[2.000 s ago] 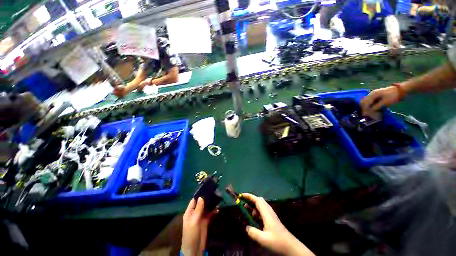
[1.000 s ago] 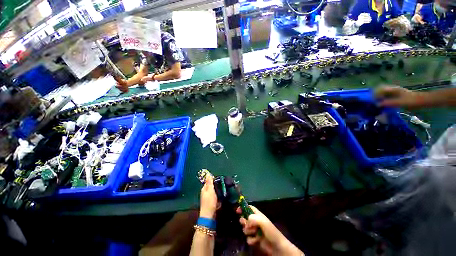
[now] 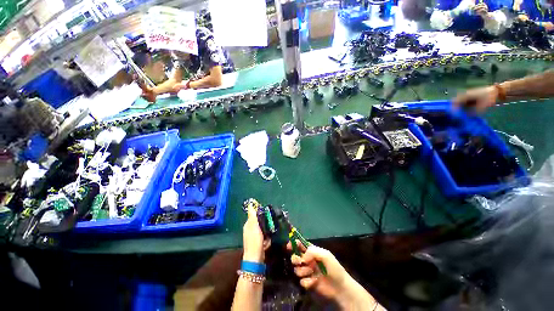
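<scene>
My left hand (image 3: pixel 254 238) holds a small black housing (image 3: pixel 267 220) upright near the bench's front edge. A green strip, perhaps a circuit board, shows at its right side, and a small yellowish part sticks out at its top left. My right hand (image 3: pixel 311 266) holds side cutters (image 3: pixel 299 242) with green and yellow handles. Their tip points up and left, close beside the housing; whether they touch it is too small to tell. Parts of the fingers of both hands are hidden behind what they hold.
Blue bins with white cables (image 3: pixel 141 209) and dark parts (image 3: pixel 223 193) stand left. White paper (image 3: pixel 253 150), a white ring (image 3: pixel 266 173) and a white bottle (image 3: pixel 290 141) lie ahead. Black units (image 3: pixel 358 149) and a blue bin (image 3: pixel 452 188) are right. Another person's hand (image 3: pixel 480 98) is over that bin.
The housing, flatter and tilted at first, is now upright in my left hand. The cutters have stayed close on its right. The other person's hand has moved up out of the right bin.
</scene>
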